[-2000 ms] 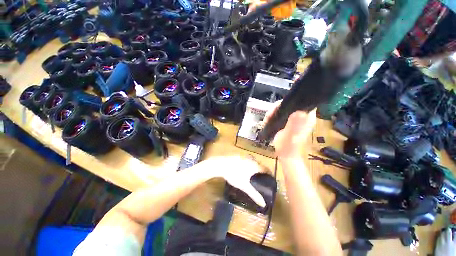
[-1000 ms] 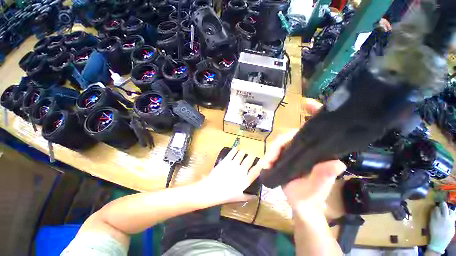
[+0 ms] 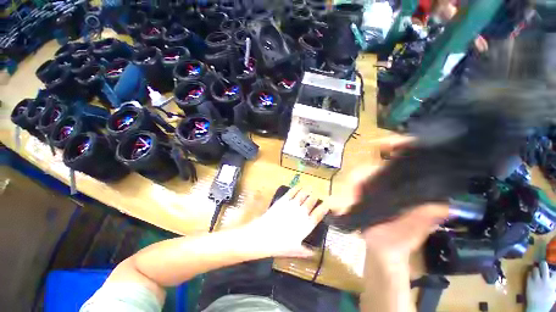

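My left hand [image 3: 289, 222] lies over a black housing [image 3: 314, 236] on the bench in front of me and holds it down; most of the housing is hidden under the hand. A small green strip [image 3: 295, 180] shows just beyond the fingers. My right hand [image 3: 402, 225] is wrapped around the thick black electric screwdriver [image 3: 414, 177], which is blurred. The tool slants down to the left, its lower end close to my left fingers. Whether its tip touches the housing is hidden.
A pale metal screw feeder [image 3: 317, 131] stands beyond my left hand. A handheld box [image 3: 225, 180] with a cable lies left. Rows of black housings [image 3: 142, 152] fill the left; shiny drums [image 3: 472, 250] lie at right. A green upright [image 3: 442, 67] rises behind. Another person's gloved hand [image 3: 539, 287] shows lower right.
The screwdriver has moved from over the feeder down to the right, near the housing. My left hand now lies flatter over the housing, fingers pointing away from me. The view has shifted.
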